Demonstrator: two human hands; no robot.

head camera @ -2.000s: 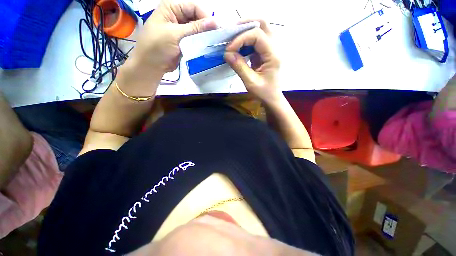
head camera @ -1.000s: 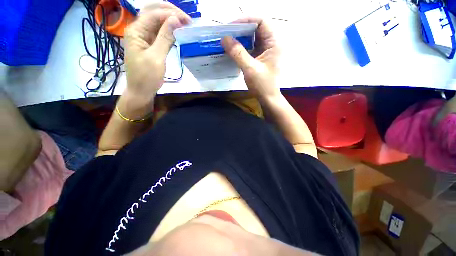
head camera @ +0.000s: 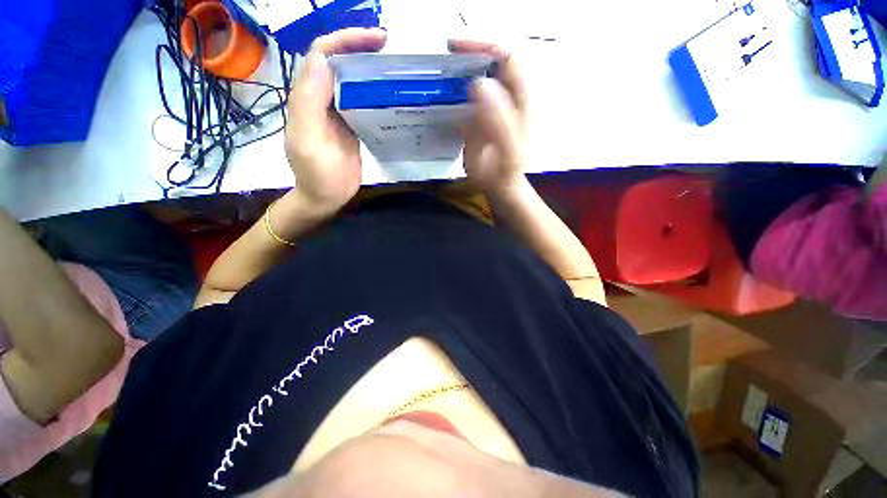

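A white retail box (head camera: 413,131) with a blue end strip is held upright between both hands above the table's near edge. Its end faces up, with a white flap standing at the far side of the strip. My left hand (head camera: 321,126) grips the box's left side, fingers behind it. My right hand (head camera: 496,122) is at the right side, fingertips at the far corner, slightly blurred. Whether the end is fully closed cannot be told.
Black cables (head camera: 209,122) and an orange ring (head camera: 224,41) lie to the left on the white table (head camera: 603,107). Blue piles (head camera: 58,68) stand at far left. Retail boxes (head camera: 725,58) lie right. People sit on both sides. A red stool (head camera: 663,231) and brown cartons (head camera: 778,409) are below right.
My left hand has moved from the flap down to the box's left side. The box now sits upright between both palms, and more of the blue items behind it show.
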